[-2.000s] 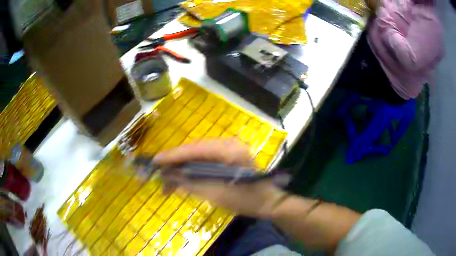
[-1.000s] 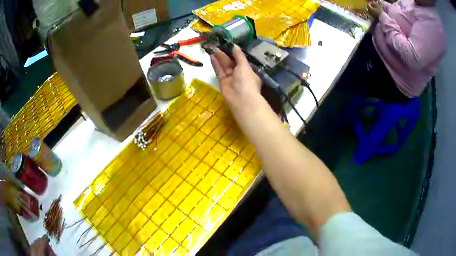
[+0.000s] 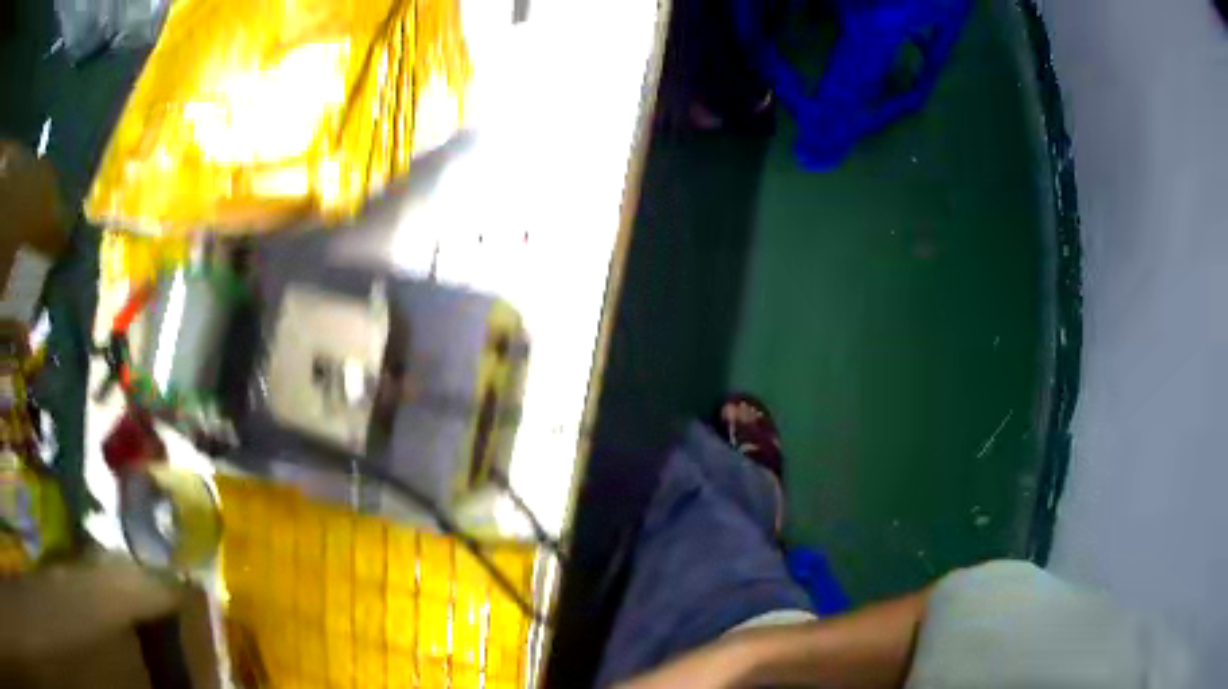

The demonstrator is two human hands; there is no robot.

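The glossy yellow sheet with a grid (image 3: pixel 364 579) lies on the white bench at the bottom left, cut off by the lower edge. The black soldering station (image 3: pixel 445 384) stands beyond it, with a pale metal mechanism on top and black cables running towards the bench edge. The green-edged solder spool (image 3: pixel 182 330) is at its left. My right forearm enters at the bottom right, but the hand is cut off by the lower edge. My left hand is not in view. The picture is blurred.
Stacked yellow sheets (image 3: pixel 269 121) lie beyond the station. The round tin (image 3: pixel 175 518) and red-orange handles (image 3: pixel 132 310) are at the left, with part of the carton (image 3: pixel 94 619) below. The bench edge (image 3: pixel 613 289) borders the green floor (image 3: pixel 889 350). A blue stool (image 3: pixel 862 81), my leg and shoe also show.
The view has swung right and down towards the floor. My right hand was over the station beside the spool and is now out of the picture. The coworker's pink top has left view.
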